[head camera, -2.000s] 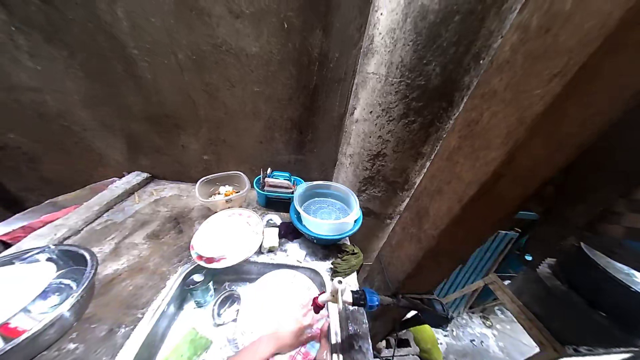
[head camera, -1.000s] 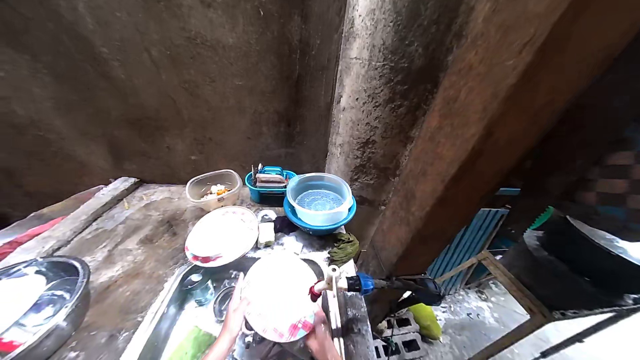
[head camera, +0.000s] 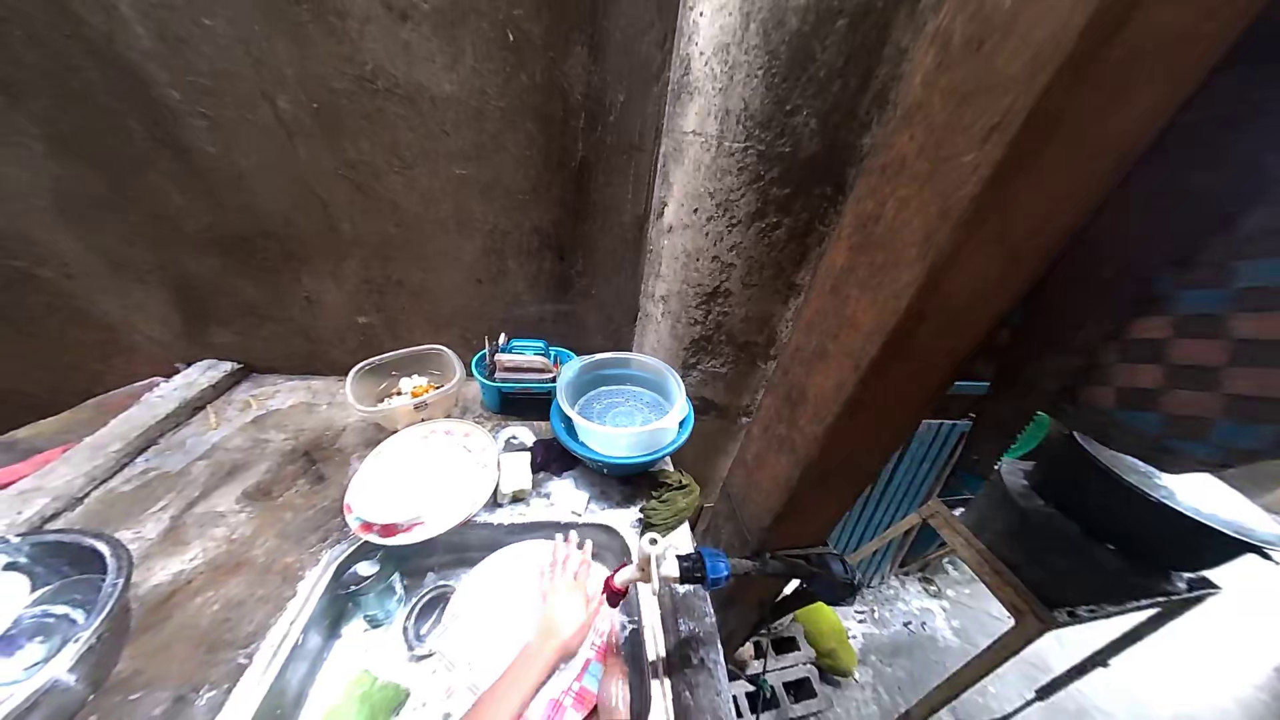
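A large white plate with a red and pink patterned rim (head camera: 500, 610) is tilted in the metal sink (head camera: 290, 635). My left hand (head camera: 568, 592) lies flat on its face, fingers spread. At the plate's lower right edge, partly cut off by the frame, my right hand (head camera: 613, 680) grips the rim. Just above that hand is a tap with a red spout end (head camera: 616, 588). To the left in the sink are a clear glass (head camera: 372, 592), a round metal item (head camera: 428, 618) and something green (head camera: 368, 697).
Behind the sink stand another plate (head camera: 422, 480), a plastic tub with food scraps (head camera: 406, 385), a blue basket of utensils (head camera: 515, 372), nested basins (head camera: 622, 420) and a green cloth (head camera: 671, 500). A metal basin (head camera: 65, 610) holds dishes at left. A black pot (head camera: 1130, 500) is at right.
The plate, held up between both hands a second ago, is now lower in the sink. My left hand has moved from its left edge onto its face.
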